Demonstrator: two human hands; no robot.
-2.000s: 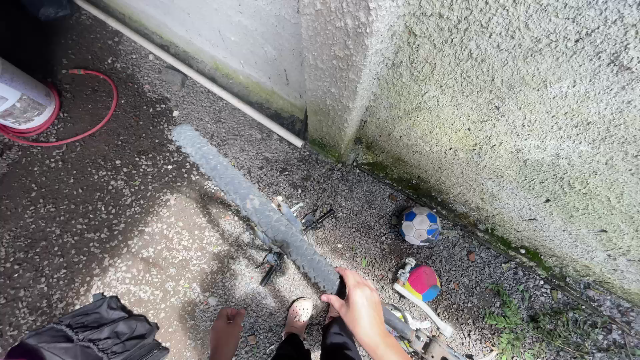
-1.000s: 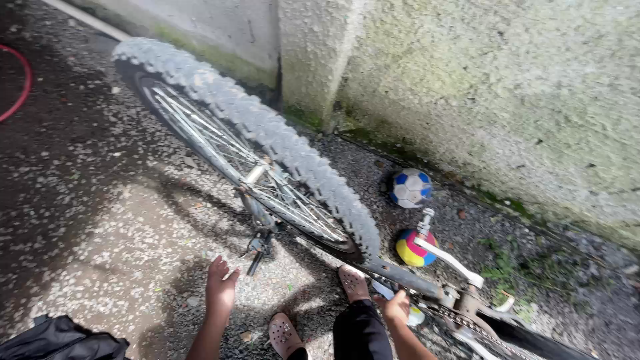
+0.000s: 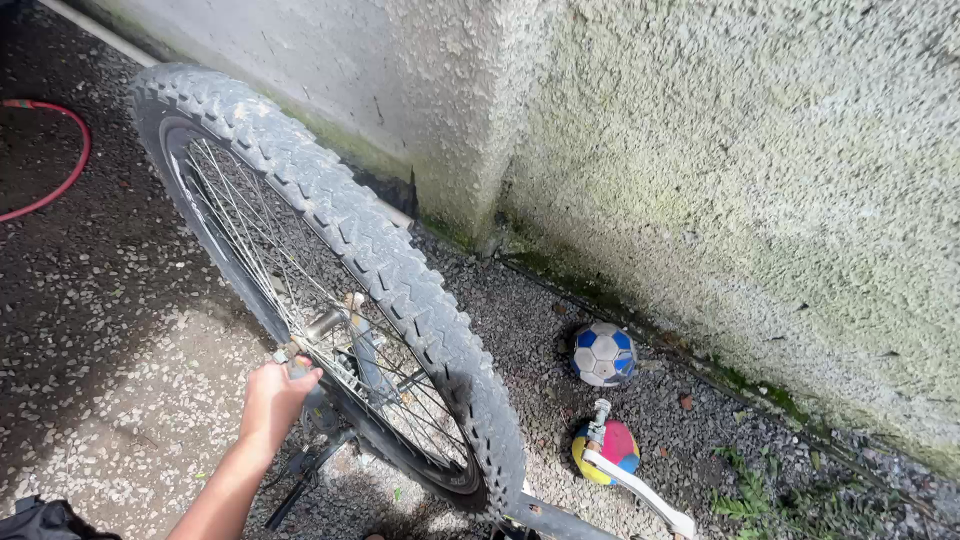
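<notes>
A bicycle wheel with a knobby, dusty tire (image 3: 360,232) slants across the middle, raised above the gravel. My left hand (image 3: 281,394) is closed around a grey bicycle frame or fork tube beside the wheel's hub (image 3: 326,324). My right hand is out of the frame. Below the hub, a black handlebar grip (image 3: 289,504) shows near the ground. A silver crank arm (image 3: 637,491) with a pedal spindle (image 3: 598,424) juts out at the lower right, over part of a multicoloured ball.
A blue and white ball (image 3: 603,354) and a multicoloured ball (image 3: 619,450) lie on gravel near the rough wall (image 3: 720,187). A red hose (image 3: 84,150) curves at the left, and a pale pipe (image 3: 105,34) runs along the wall's base. Black fabric (image 3: 56,521) lies lower left.
The wheel now shows its spokes and reaches higher in view than two seconds ago. My left hand, empty one second ago, has taken hold beside the hub. My right hand has left the view.
</notes>
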